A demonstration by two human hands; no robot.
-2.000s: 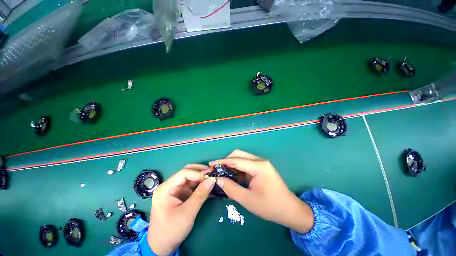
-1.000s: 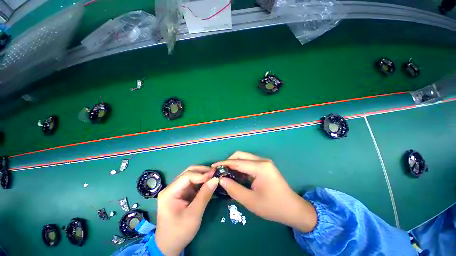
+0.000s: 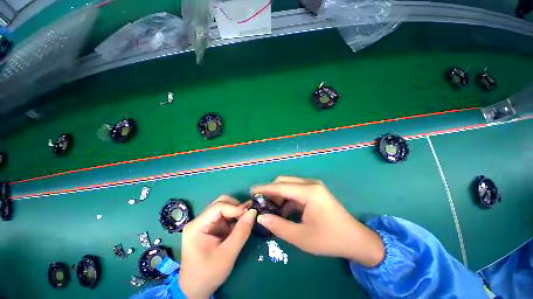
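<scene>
A round black unit [image 3: 264, 221] is held between my two hands in front of me, tilted, with a small silvery part at its upper edge. My left hand [image 3: 219, 236] grips its left side with thumb and fingers. My right hand [image 3: 310, 219] grips its right side, with fingers over the top and the thumb on the near face. The fingers hide much of the unit. A heap of small white parts [image 3: 276, 251] lies on the green mat just below the hands.
More round black units lie on the mat at left [image 3: 175, 215] and right [image 3: 485, 191], and one on the line [image 3: 391, 148]. Silvery pieces [image 3: 120, 251] lie at left. The green belt [image 3: 263, 70] carries several units. Clear bags [image 3: 143, 35] hang on the far rail.
The units on the belt have moved to the right. My right hand and sleeve have shifted slightly right. Both hands still hold the black unit.
</scene>
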